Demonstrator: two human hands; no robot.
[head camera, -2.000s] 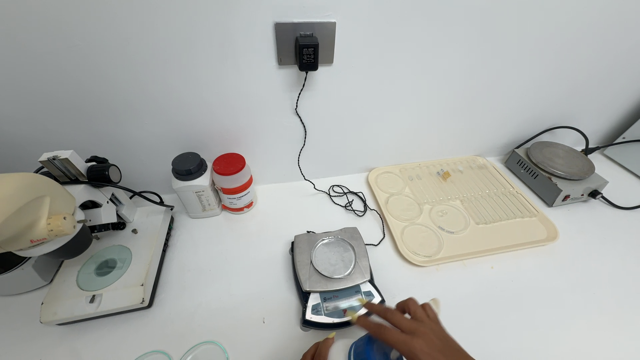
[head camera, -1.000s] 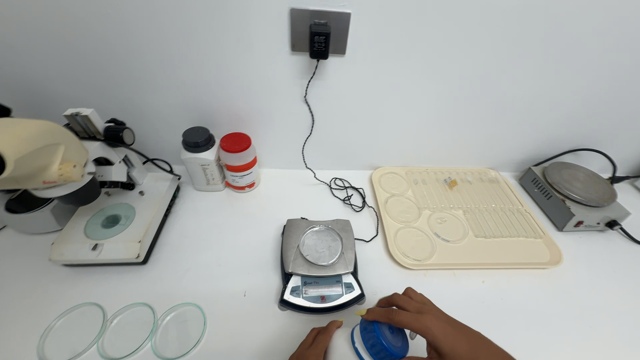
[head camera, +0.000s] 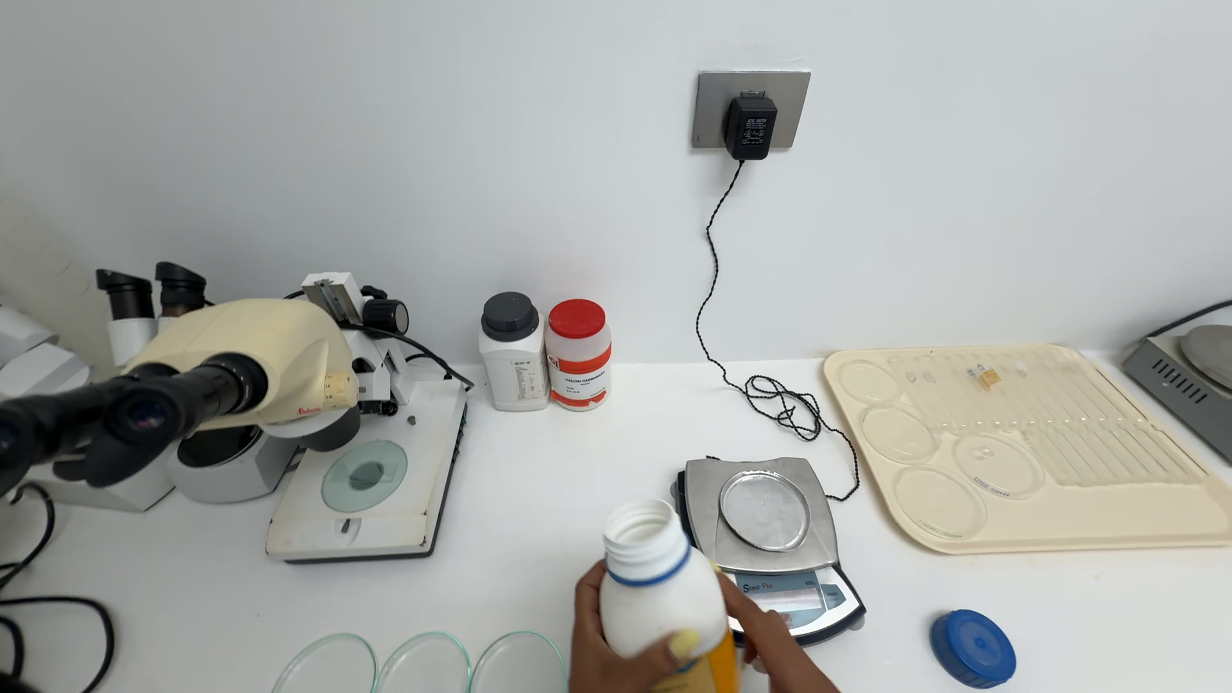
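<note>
A white plastic bottle (head camera: 664, 597) with an open threaded mouth and a yellow-orange label is gripped by my left hand (head camera: 621, 650), its thumb across the front. My right hand (head camera: 770, 640) is at the bottle's right side, in front of the scale; its fingertips are partly hidden, and it seems to touch the bottle. Behind stands a digital scale (head camera: 707, 549) with a round clear dish (head camera: 765, 510) on its metal plate. The blue screw cap (head camera: 972, 648) lies on the bench to the right. Several glass dishes (head camera: 423, 664) sit in a row at the lower left.
A stereo microscope (head camera: 260, 356) stands at the left. Against the wall are a white bottle with a dark cap (head camera: 513, 361) and a red-lidded jar (head camera: 578, 361). A cream tray (head camera: 1088, 534) holds dishes and glass tubes. A hot plate (head camera: 1179, 385) is at the right edge. A cord runs to the scale.
The blue cap, on the bottle under my right hand one second ago, is off and lies at the right. The bottle is now raised in view in front of the scale. The view has shifted left.
</note>
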